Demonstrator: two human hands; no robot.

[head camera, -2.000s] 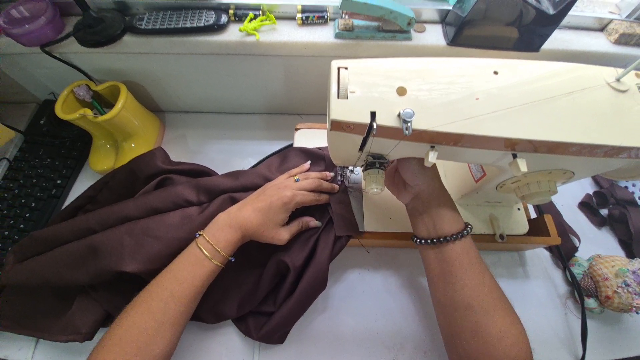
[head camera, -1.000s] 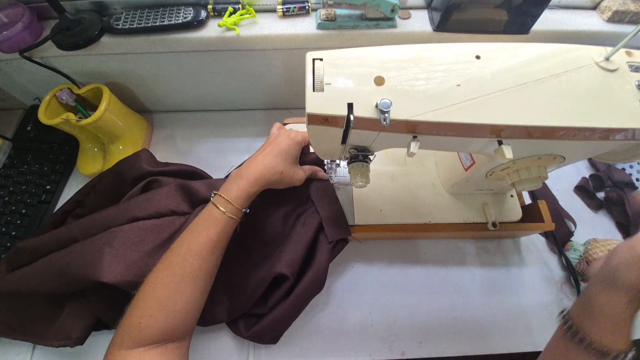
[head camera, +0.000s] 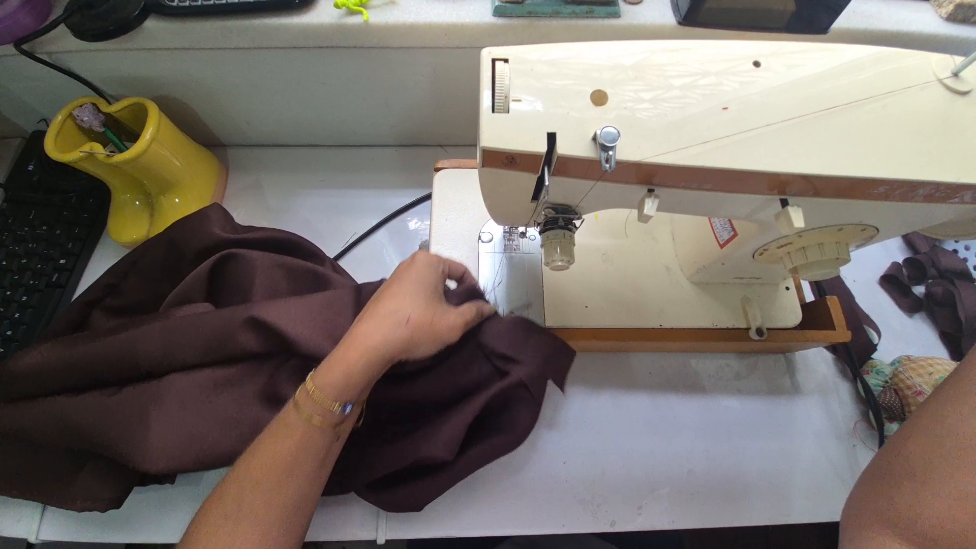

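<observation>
My left hand pinches the edge of a dark brown fabric between thumb and fingers, in front of the sewing machine's needle plate. Thin threads run from the pinched edge up toward the presser foot. The fabric lies bunched over the left part of the table, off the presser foot. The cream sewing machine stands at the right in a wooden base. Of my right side only the forearm shows at the lower right edge; the hand itself is outside the view.
A yellow boot-shaped ceramic pot stands at the back left beside a black keyboard. Brown fabric strips and a patchwork pincushion lie right of the machine. A black cable runs behind the fabric. A ledge crosses the back.
My left hand has drawn the fabric toward me, away from the presser foot. My right hand has left the needle area, where it was two seconds ago, and gone out of view at the right.
</observation>
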